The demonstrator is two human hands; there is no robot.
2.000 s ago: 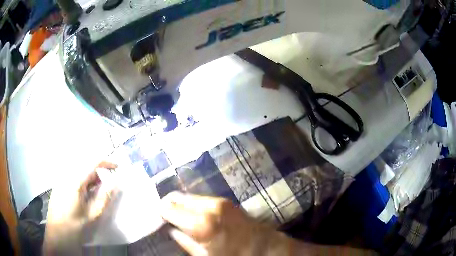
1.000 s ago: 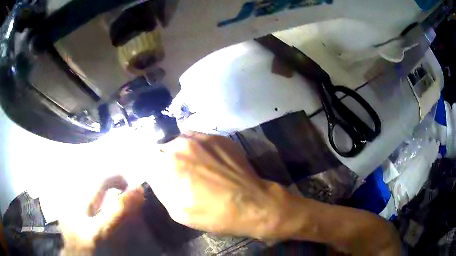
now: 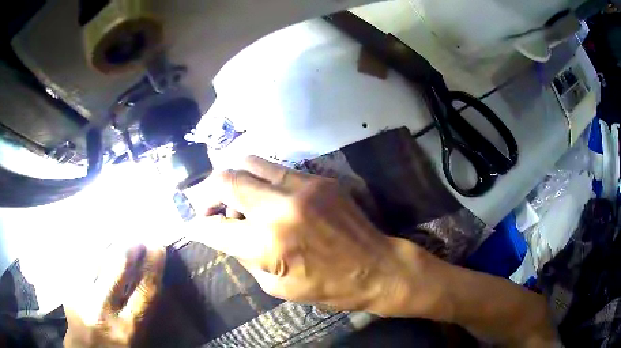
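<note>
The plaid fabric panel [image 3: 402,180] lies on the white bed, partly under my right hand, with more of it below my hands. My right hand [image 3: 293,231] is bent over the cloth just right of the presser foot area, thumb and fingers close together at a small dark bit of cloth. My left hand [image 3: 129,292] is at the lower left, on the cloth's left side, fingers curled and washed out by the lamp. The glare hides the needle and what the left fingertips touch. The sewing machine head [image 3: 259,20] stands above.
Black-handled shears [image 3: 470,143] lie on the bed to the right, blades toward the machine. A small brown square [image 3: 372,62] is near the blades. A yellowish ribbed knob [image 3: 126,41] is on the head. A blue bin [image 3: 500,248] with white scraps and clear plastic is at the right.
The view has moved closer to the machine head. My right hand has moved from the cloth's lower part up beside the presser foot, then its fingers have bent. The plaid cloth has turned and bunched under it.
</note>
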